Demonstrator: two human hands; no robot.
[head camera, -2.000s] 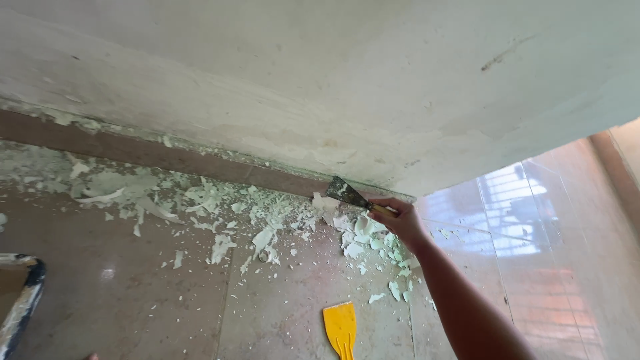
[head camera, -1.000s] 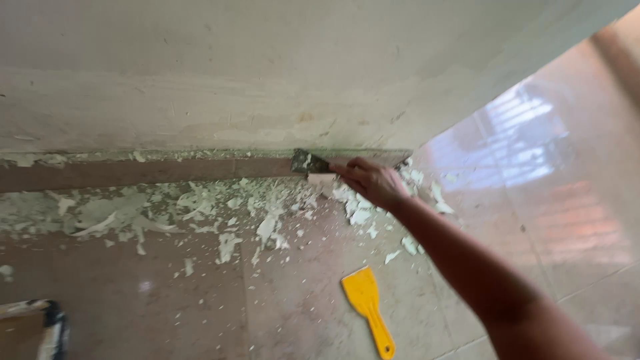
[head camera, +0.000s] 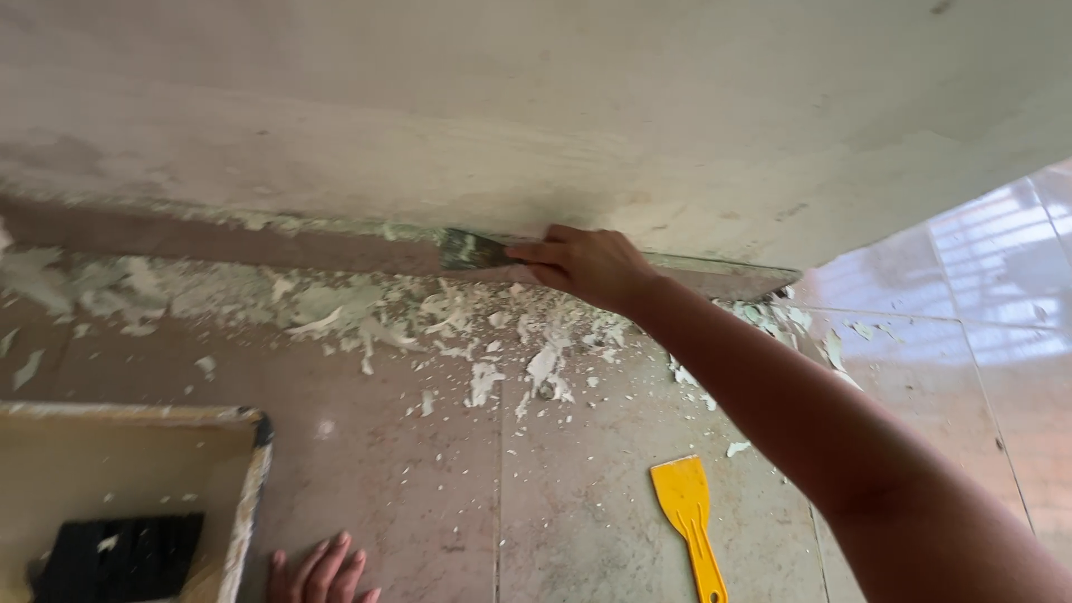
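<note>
My right hand (head camera: 586, 264) grips the handle of a metal putty knife (head camera: 471, 251), whose paint-smeared blade lies against the top of the tiled baseboard (head camera: 335, 249) at the foot of the painted wall (head camera: 469, 109). Most of the handle is hidden in my fingers. At the bottom edge, my left hand (head camera: 325, 574) rests on the tiled floor with its fingers spread, holding nothing; only the fingers show. Pale paint flakes (head camera: 544, 364) lie along the baseboard below the knife. A yellow plastic scraper (head camera: 682, 502) lies on the floor below my right forearm.
A paint-smeared frame or tray (head camera: 244, 494) stands at the lower left, with a black flat object (head camera: 124, 557) inside its edges. The wall ends at a corner on the right, where glossy floor tiles (head camera: 997, 301) reflect light. Loose flakes also lie near that corner.
My right hand and the putty knife have moved left along the baseboard, away from the wall's corner. My left hand's fingers now show at the bottom edge. The view has shifted.
</note>
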